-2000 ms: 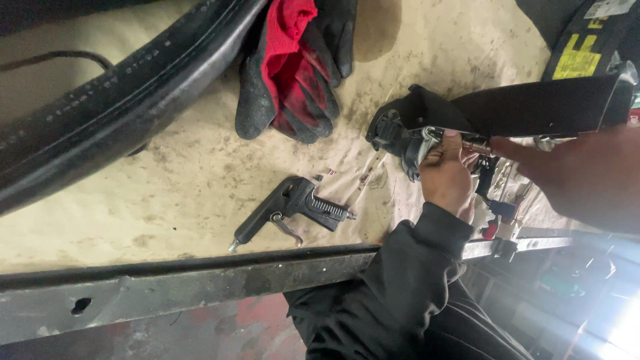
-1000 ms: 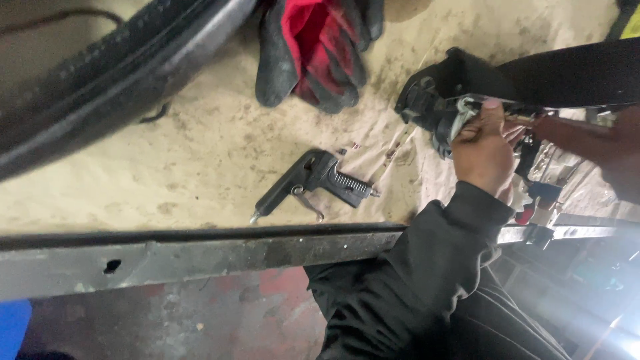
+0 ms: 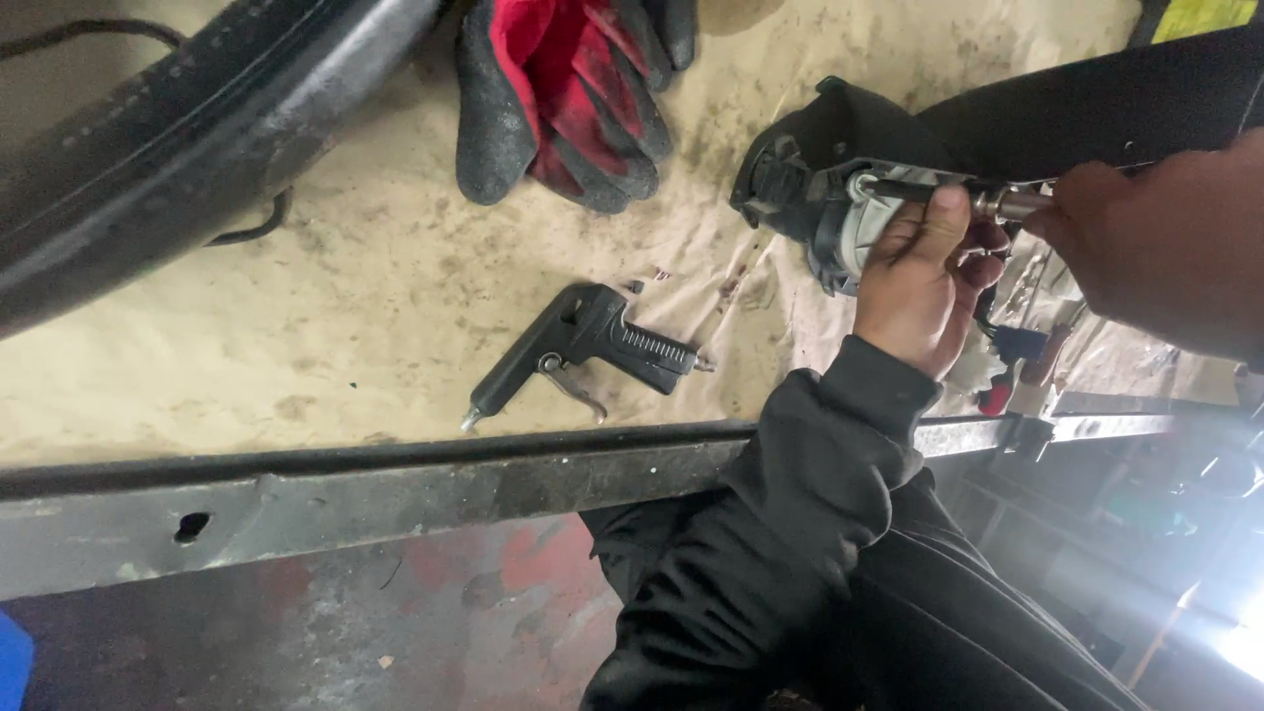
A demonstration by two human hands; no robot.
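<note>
My left hand, in a black sleeve, pinches the dark shaft of a screwdriver-like driver between thumb and fingers. At the right, my right hand closes around the driver's rear end, past its shiny metal collar. The shaft's far end meets a light grey part set in a black plastic housing. What the tip engages is too small to tell. Left of the hands, a black air blow gun with a metal lever lies on the stained paper covering.
Red and black work gloves lie at the top. A large black curved part spans the upper left; a long black panel extends right from the housing. Below the wires with a blue connector runs the metal bench edge.
The driver's shaft and metal collar now show clearly between my hands. Both hands stay at the housing, and the blow gun and gloves lie as before. The view has shifted somewhat.
</note>
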